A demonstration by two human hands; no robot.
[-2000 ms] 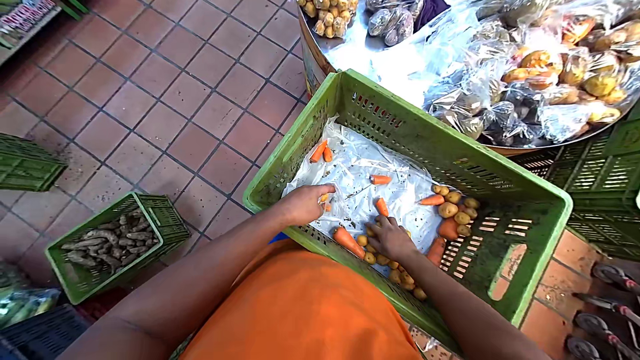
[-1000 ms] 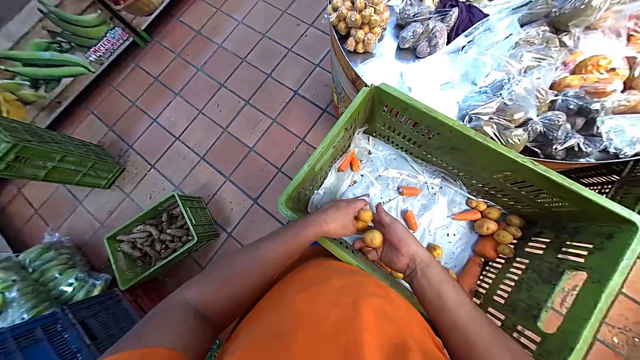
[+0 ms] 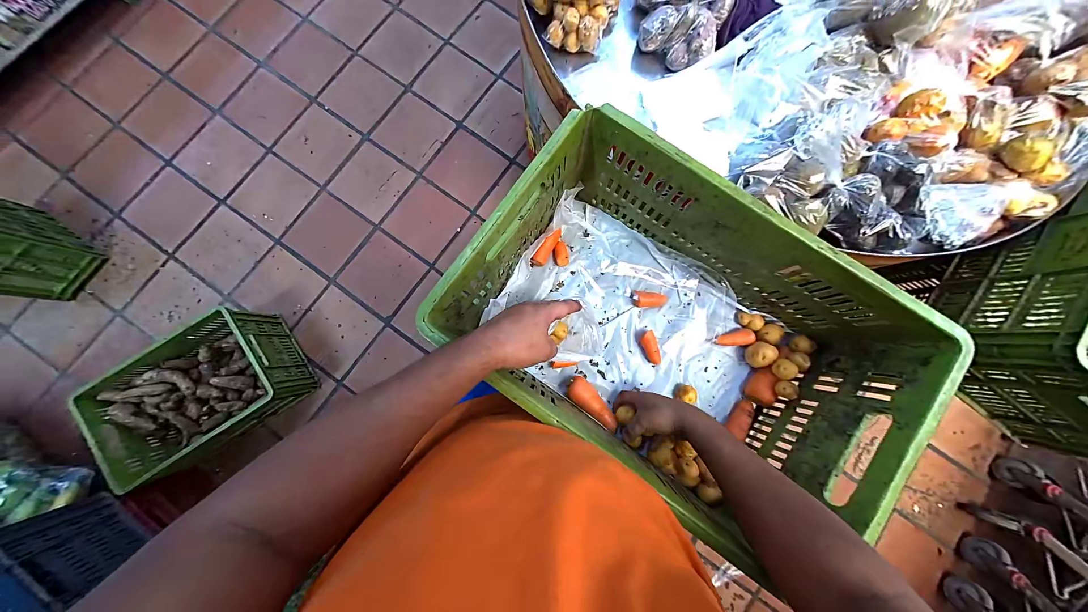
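A green plastic crate [image 3: 850, 331] stands in front of me, its bottom partly lined with clear plastic sheeting [image 3: 595, 255]. My left hand [image 3: 531, 334] is over the crate's near left part, holding a clear plastic bag with small potatoes [image 3: 558, 331] in it. My right hand [image 3: 653, 416] is closed around a small potato [image 3: 625, 414] beside the near wall, next to a pile of potatoes [image 3: 680, 463]. A carrot [image 3: 591, 403] lies between the hands. Carrot pieces [image 3: 650, 347] are scattered on the plastic, and more potatoes [image 3: 762, 354] lie toward the right.
A round table [image 3: 552, 85] holding bagged produce [image 3: 922, 127] stands beyond the crate. On the tiled floor at left is a green crate of brown roots [image 3: 183, 395], with another green crate [image 3: 42, 251] farther left. Stacked crates [image 3: 1011, 314] and small wheels [image 3: 1016, 472] are at right.
My right hand was beside my left with a potato a second ago; it has moved down and right to the potato pile. The view has shifted.
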